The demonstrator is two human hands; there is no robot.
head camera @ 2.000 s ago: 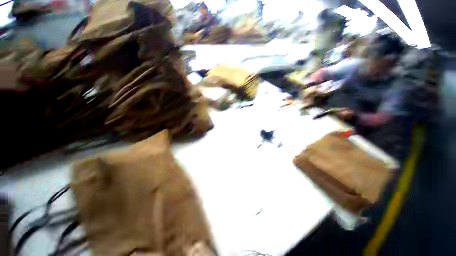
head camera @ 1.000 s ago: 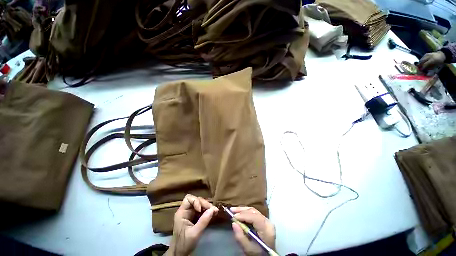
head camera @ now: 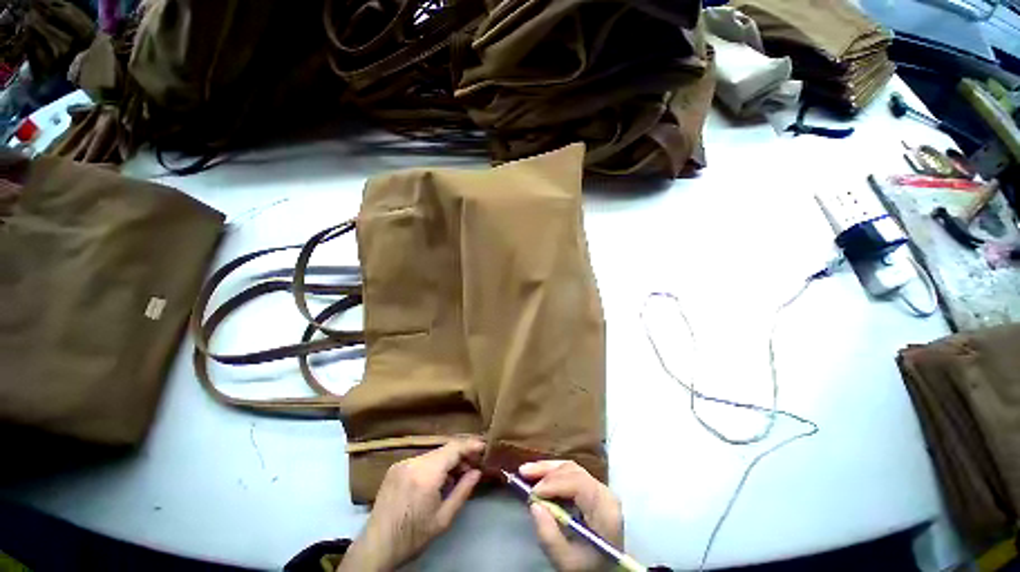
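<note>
A brown tote bag point(head camera: 526, 291) lies on the white table in front of me, its long straps point(head camera: 241, 358) looping out to the left. My left hand point(head camera: 419, 497) pinches the bag's lower part at the right end of a lighter tan seam strip point(head camera: 414, 444). My right hand point(head camera: 576, 508) holds a slim pen-like thread burner point(head camera: 559, 516) with a yellowish grip. Its metal tip points at the bag just right of my left fingertips. Whether the tip touches the fabric, and any thread there, is too small to tell.
Another brown bag point(head camera: 101, 302) with a pale label lies at left. A brown bag pile point(head camera: 593, 78) stands at the back. A pale cord point(head camera: 772, 380) loops on the table towards a black adapter point(head camera: 871, 237). Folded brown pieces point(head camera: 973, 413) are at right, below a tool board point(head camera: 951, 246).
Since a second ago my left hand has turned flatter over the bag, with its fingers still at the seam. The burner tip remains near them. The view has shifted slightly; the earliest frame is blurred.
</note>
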